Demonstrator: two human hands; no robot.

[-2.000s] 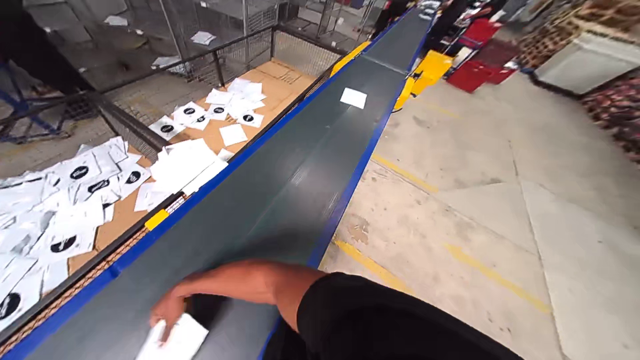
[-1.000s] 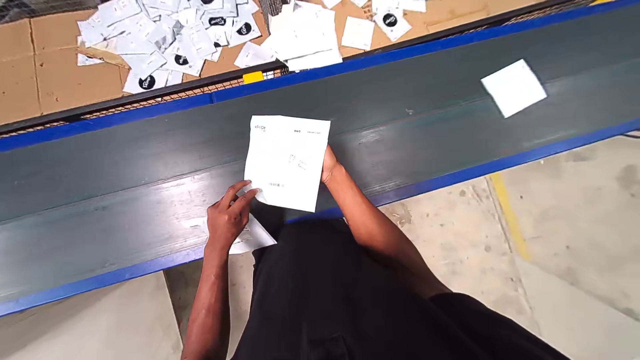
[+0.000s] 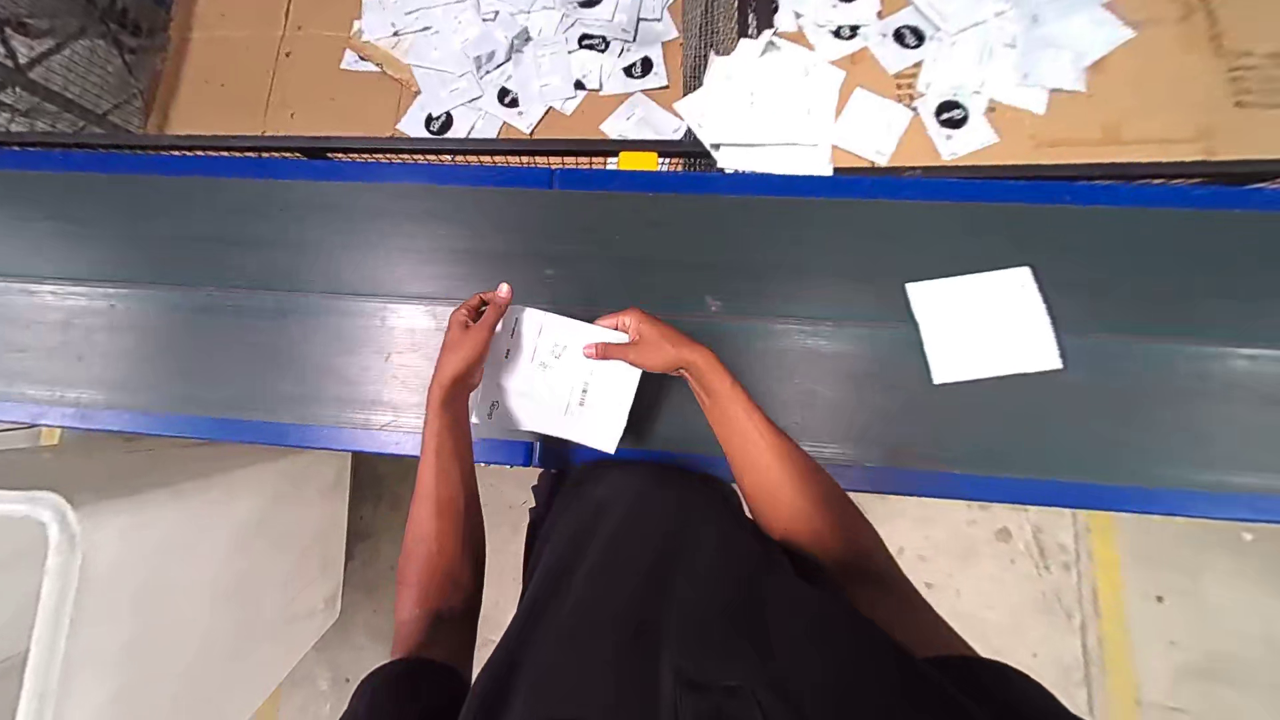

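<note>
Above the near side of a dark conveyor belt (image 3: 250, 240), my right hand (image 3: 645, 343) grips a white mailing packet (image 3: 550, 385) by its upper right part, thumb on top. The packet's upward face bears print and a code. My left hand (image 3: 473, 335) is at the packet's left edge, its thumb raised; whether its fingers grip the edge cannot be told. Another white packet (image 3: 985, 325) lies flat on the belt to the right, apart from both hands.
Beyond the belt's blue far rail (image 3: 400, 172), many white packets (image 3: 540, 70) lie in heaps on cardboard (image 3: 1180, 100) inside mesh-sided containers. A yellow piece (image 3: 638, 161) sits by that rail. A pale bin (image 3: 200, 560) stands at lower left, and concrete floor (image 3: 960, 580) shows at lower right.
The held packet has turned and tilted between my hands. A second packet below my left hand a second ago no longer shows. The view has swung round to face across the belt.
</note>
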